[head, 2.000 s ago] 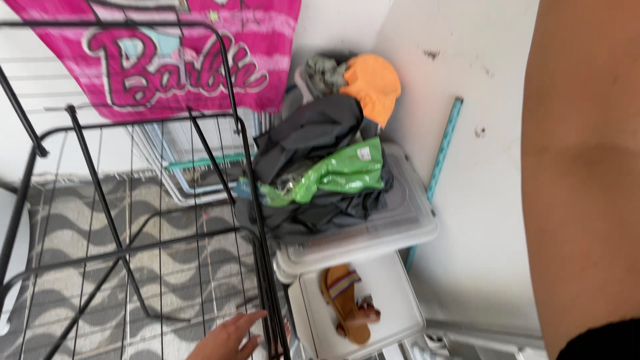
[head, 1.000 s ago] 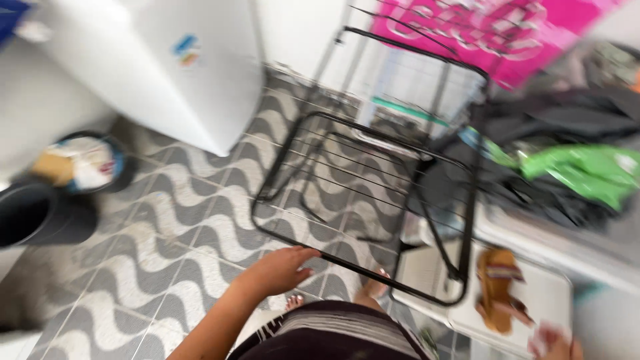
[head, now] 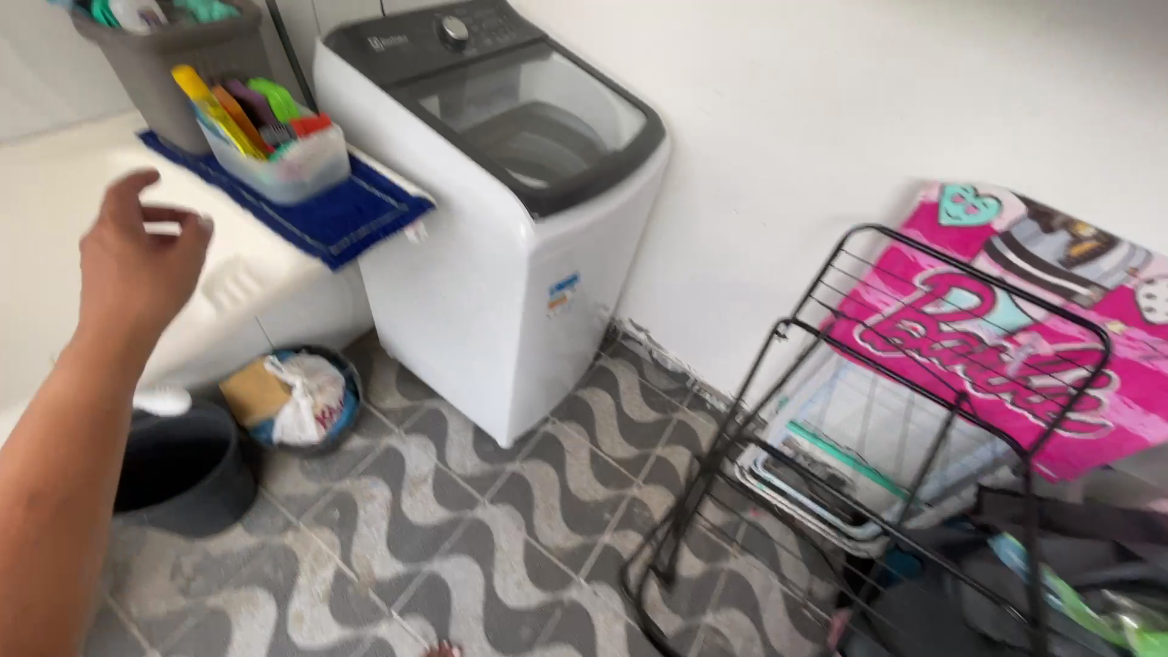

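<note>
My left hand (head: 146,242) is raised at the left with fingers apart and nothing in it, over the pale counter (head: 55,210). Beyond it, a plastic tub of brushes (head: 292,169) rests on a blue mat (head: 365,224), beside a grey bin (head: 173,82). A white top-load washing machine (head: 456,274) stands against the wall. At the right is a black wire rack (head: 876,392), its lower part resting near the patterned floor, in front of a pink printed cloth (head: 985,310). My right hand is out of view.
A dark bucket (head: 196,474) and a round basin with bags in it (head: 301,401) sit on the floor below the counter. Clear plastic containers (head: 849,456) lean behind the rack. Dark fabric and a green plastic item (head: 1131,630) lie at the lower right.
My left hand was at the rack's frame and is now away from it, raised at the left. My right hand has left the view. The view has swung toward the washing machine.
</note>
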